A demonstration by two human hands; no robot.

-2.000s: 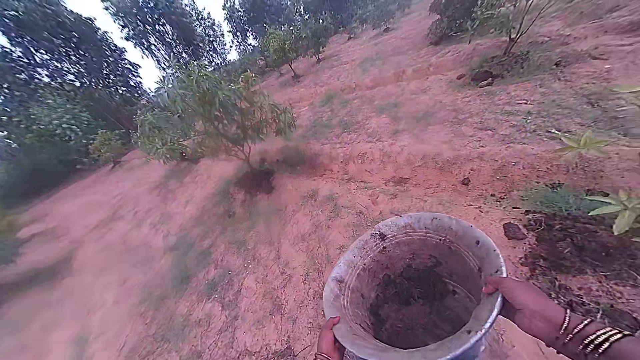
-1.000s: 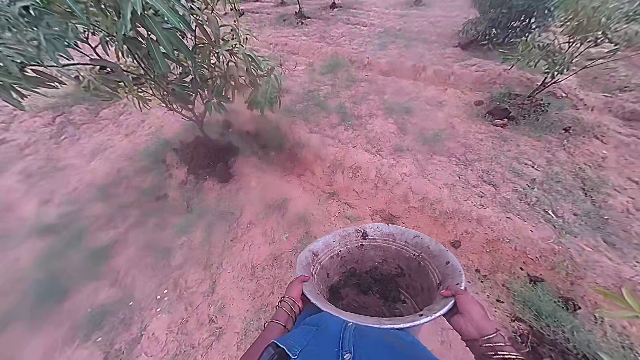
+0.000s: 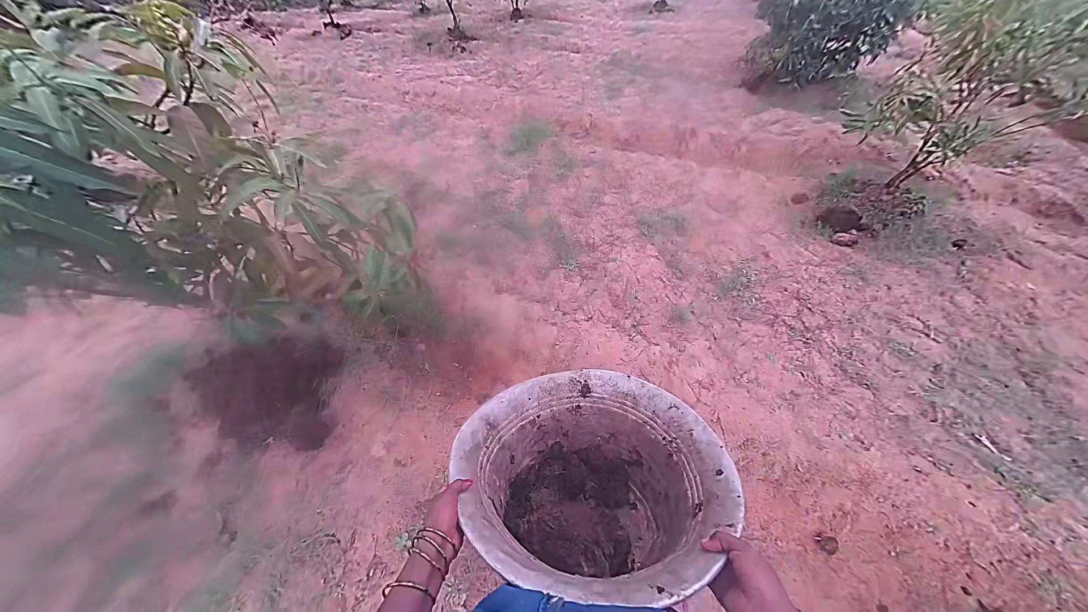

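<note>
A wide-rimmed metal basin (image 3: 595,382) is at the bottom middle of the head view, its mouth facing up. Dark soil or manure (image 3: 586,501) clings to its bottom and inner wall, with specks on the rim. My left hand (image 3: 442,518) grips the left side of the rim, bangles on the wrist. On the right side of the rim my right hand (image 3: 744,569) holds on, thumb over the edge. The fingers beneath the rim are hidden. Blue cloth (image 3: 544,599) shows below the basin.
A leafy young tree (image 3: 255,195) stands at the left, dark soil (image 3: 272,382) heaped at its base. A smaller tree (image 3: 935,127) and a dense bush (image 3: 829,38) are at the upper right. Stones (image 3: 841,219) lie near the small tree on reddish, uneven ground.
The view has turned down and come closer to the left tree. Both hands keep hold of the basin. The dark plant-side soil seen at the right two seconds ago is out of view.
</note>
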